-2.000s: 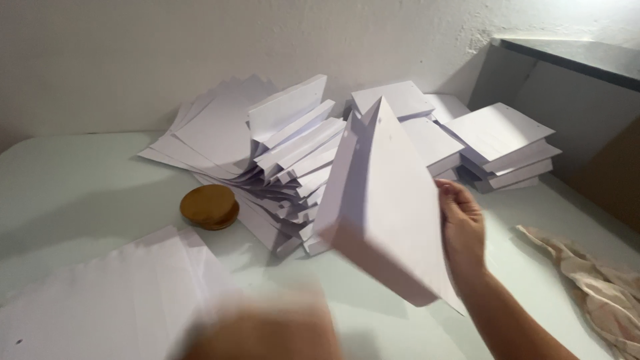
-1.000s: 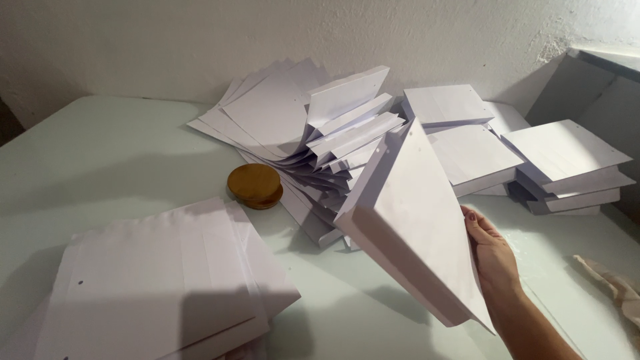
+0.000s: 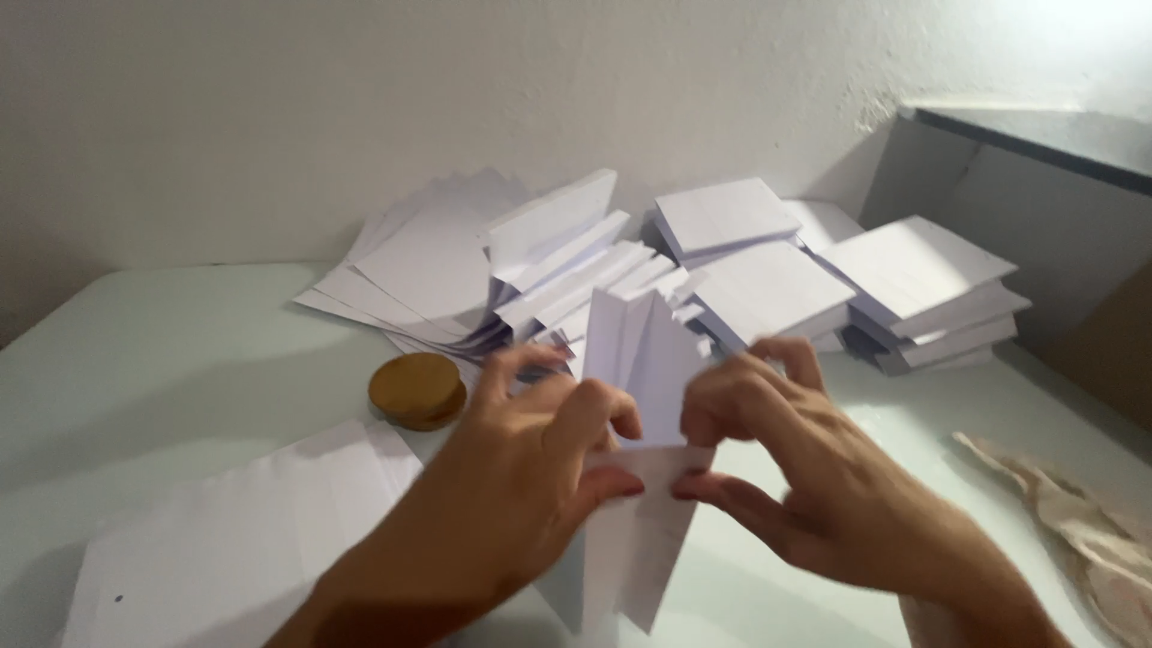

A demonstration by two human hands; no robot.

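Both hands pinch a folded white paper piece (image 3: pixel 643 531) between thumbs and fingers, near the middle of the view. My left hand (image 3: pixel 531 468) grips its left edge and my right hand (image 3: pixel 774 450) its right edge. The upper part of the piece stands open, showing creased inner faces; its lower part hangs toward me. Behind it lies a fanned heap of folded white papers (image 3: pixel 585 270). A round, brownish-yellow lidded thing (image 3: pixel 416 387) rests left of my left hand. Flat white sheets (image 3: pixel 225 522) lie at the lower left, partly behind my left forearm.
Stacks of folded white paper boxes or packets (image 3: pixel 918 270) stand at the back right of the pale table (image 3: pixel 171 360). A crumpled beige cloth (image 3: pixel 1071 531) lies near the right edge. A grey panel with a dark top edge (image 3: pixel 1035 148) rises at the right, and a wall backs the table.
The white paper piece was held up by my right hand alone; now both hands pinch it, lower and nearer the middle. My left hand, out of view one second ago, is back in view.
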